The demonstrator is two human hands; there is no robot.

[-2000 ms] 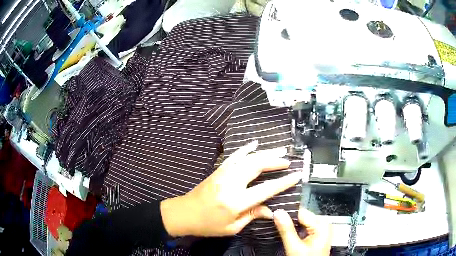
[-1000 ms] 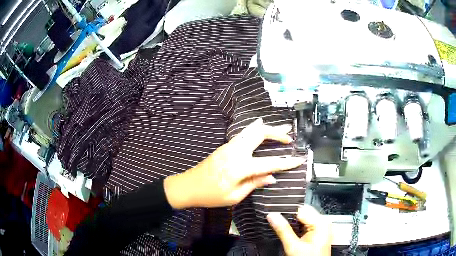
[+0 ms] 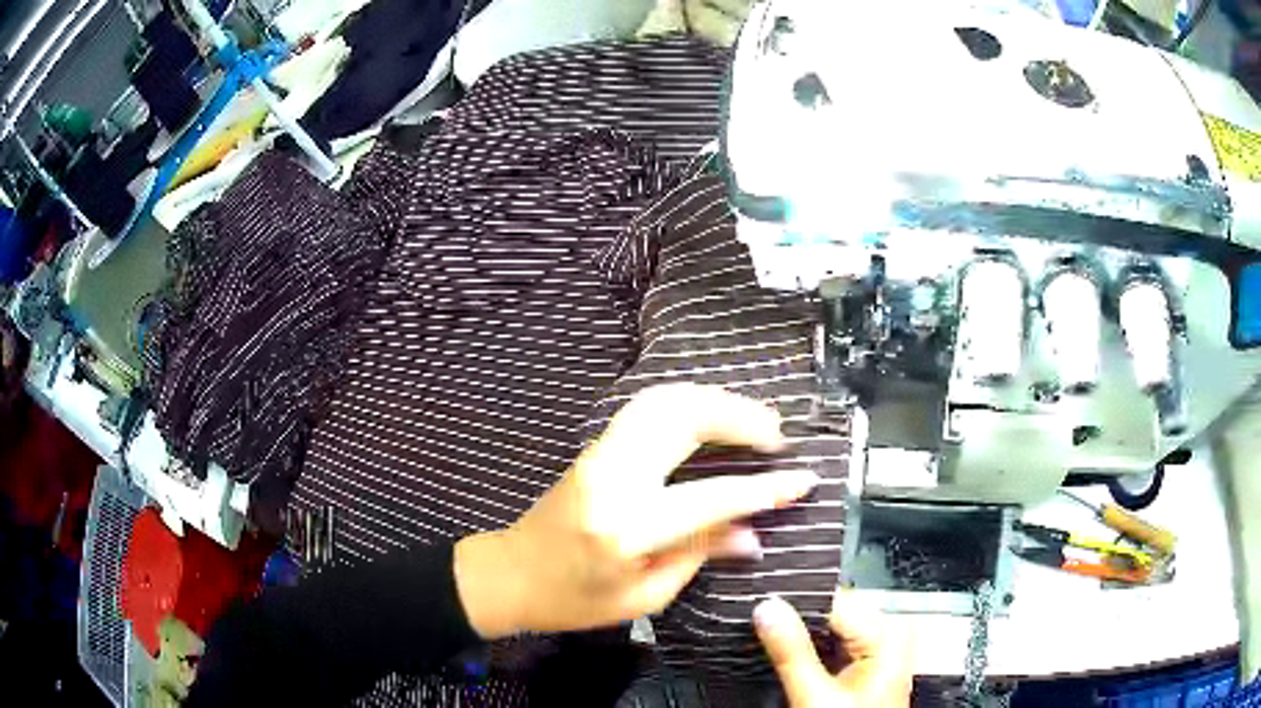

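A dark sleeve with thin white stripes [image 3: 705, 297] lies along the left side of the overlock machine [image 3: 968, 125], its right edge at the presser foot and needle area [image 3: 846, 325]. My left hand [image 3: 650, 512] lies on the sleeve below the presser foot, palm down, fingers spread towards the edge. My right hand [image 3: 841, 653], cut off by the bottom edge of the picture, holds the sleeve's edge near the table front between thumb and fingers. The striped garment body [image 3: 456, 374] lies to the left, partly under my left forearm.
A crumpled striped garment pile [image 3: 263, 304] lies at far left. Orange and yellow-handled tools [image 3: 1106, 556] lie right of the needle area. A thread chain [image 3: 981, 643] hangs at the table's front edge. A red item [image 3: 152, 574] and a white basket [image 3: 108, 588] show at lower left.
The sleeve has moved up past the presser foot since the first frame. My left hand moved up, then back down the sleeve. My right hand stays near the front edge.
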